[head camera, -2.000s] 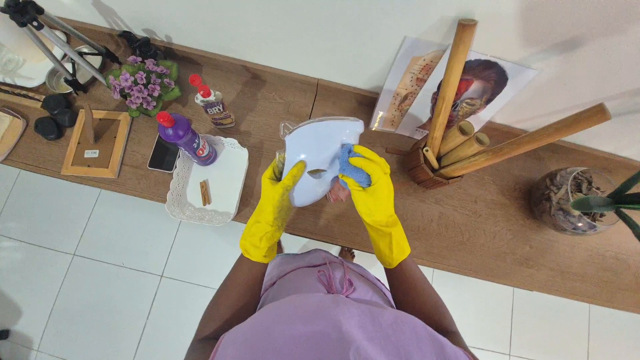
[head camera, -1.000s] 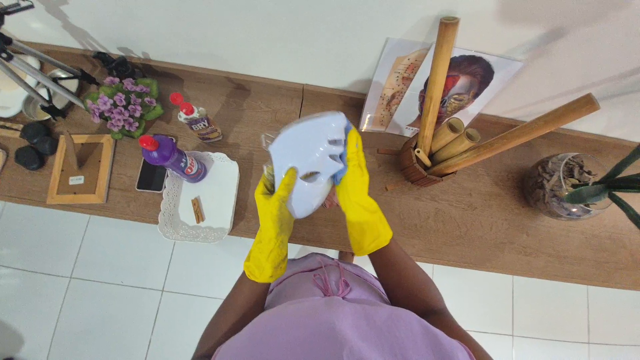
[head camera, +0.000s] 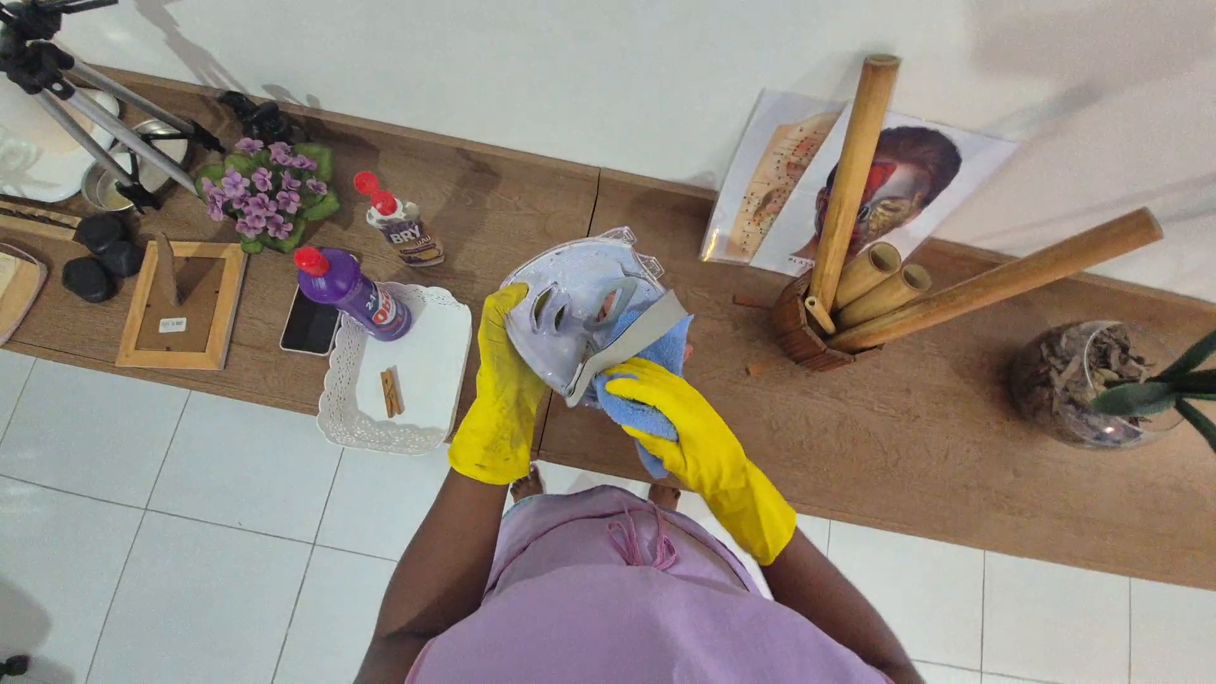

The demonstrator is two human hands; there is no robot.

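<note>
A glossy pale face mask (head camera: 560, 304), hollow side partly toward me with a grey strap across it, is held in front of me over the wooden counter. My left hand (head camera: 503, 389), in a yellow rubber glove, grips the mask's left edge. In a matching glove, my right hand (head camera: 679, 427) holds a blue cloth (head camera: 641, 413) against the mask's lower right edge. Part of the cloth hangs below, and the right fingertips are partly hidden in its folds.
Left of the mask are a white lace-edged tray (head camera: 432, 380), a purple bottle (head camera: 353, 293), a red-capped bottle (head camera: 408, 233), a phone (head camera: 310, 321) and a wooden frame (head camera: 228, 304). Bamboo sticks (head camera: 855, 190) in a holder (head camera: 803, 332) and a glass planter (head camera: 1092, 380) stand right.
The mask has been turned over, so its strap and inner side now show. My right hand, with the blue cloth, has moved down from the mask's upper right side to its lower edge.
</note>
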